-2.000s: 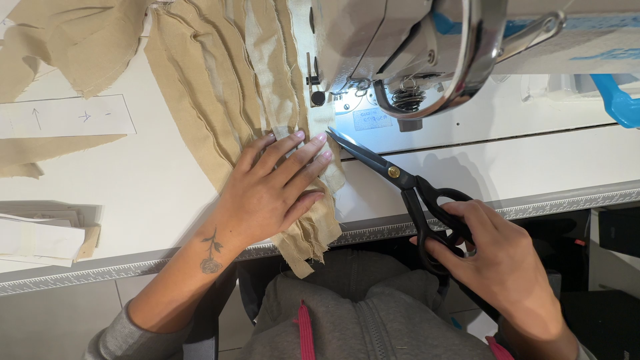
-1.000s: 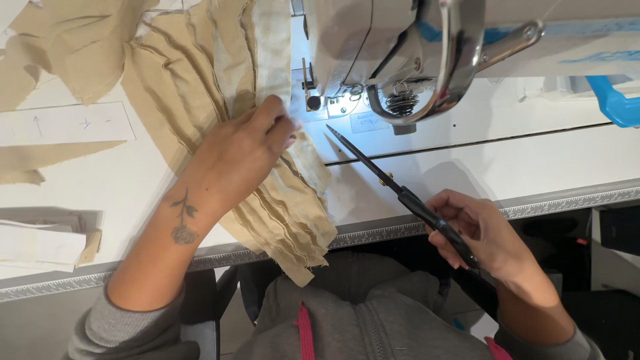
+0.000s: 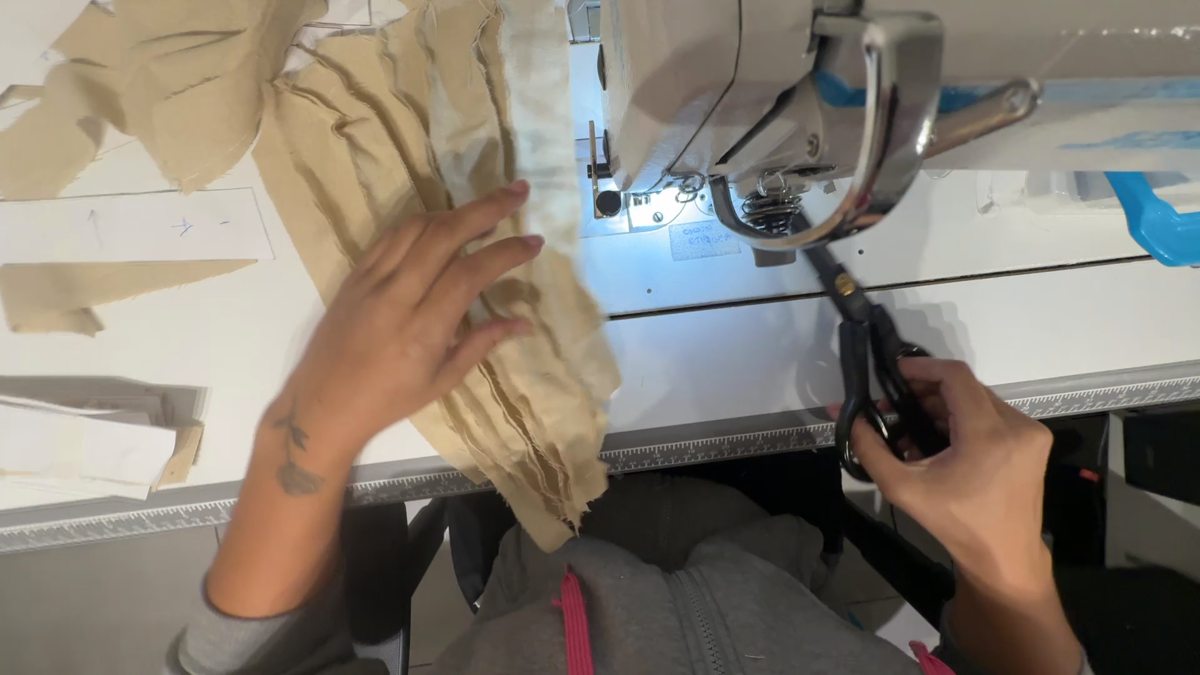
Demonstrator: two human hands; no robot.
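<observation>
My left hand (image 3: 403, 319) lies with its fingers apart on a seamed panel of beige fabric strips (image 3: 534, 403), whose lower end hangs over the table's front edge. A pale, whitish strip (image 3: 539, 122) runs along the panel's right side. In my right hand (image 3: 975, 459) are black-handled fabric scissors (image 3: 848, 291), held by the finger loops to the right of the panel. Their blades look closed and point up toward the sewing machine's thread tension spring; the tips are hard to make out. The lit presser foot area of the sewing machine (image 3: 675, 103) lies right of the fabric.
Beige fabric pieces (image 3: 197, 84) and a marked paper pattern piece (image 3: 131, 225) lie at the upper left. Stacked paper pieces (image 3: 84, 441) are at the lower left. A measuring tape strip (image 3: 731, 441) follows the table's front edge. A blue plastic object (image 3: 1158, 220) is at the far right.
My right hand has moved the scissors right, away from the fabric and the needle area. My left hand, pinched at the panel's right edge a second ago, now has its fingers spread on the panel.
</observation>
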